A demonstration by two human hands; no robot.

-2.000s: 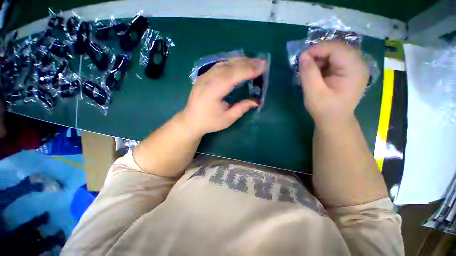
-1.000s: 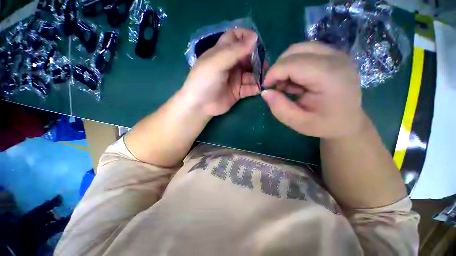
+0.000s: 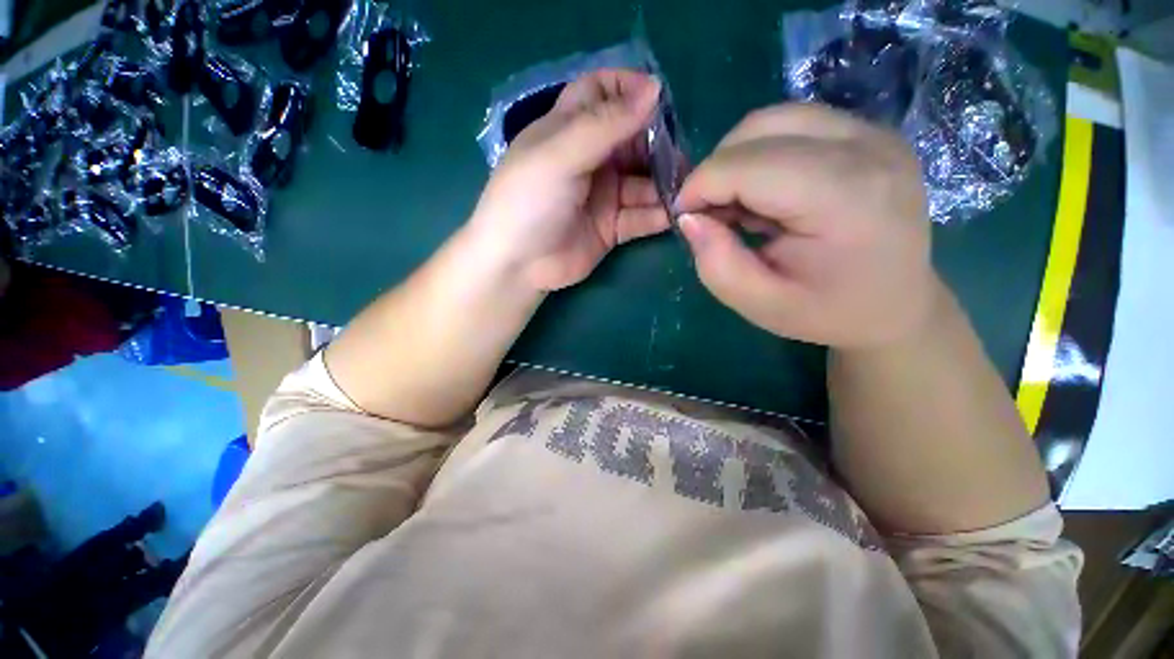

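My left hand holds a bagged black face panel on edge between thumb and fingers, in front of my chest above the green bench. My right hand pinches the near lower edge of the same panel's bag with thumb and index finger. The panel is seen edge-on, so its face is hidden. Another dark panel in a clear bag shows behind my left hand, partly covered by it. Several bagged black panels lie spread at the left of the bench.
A shiny clump of bagged panels lies at the right, beside the yellow edge tape. A white sheet is beyond it. A brown carton stands below the bench at left, over a blue floor.
My right hand came from the clump at right to the panel in my left hand and took hold of its bag edge. The view has shifted. Over the last second the hands barely moved.
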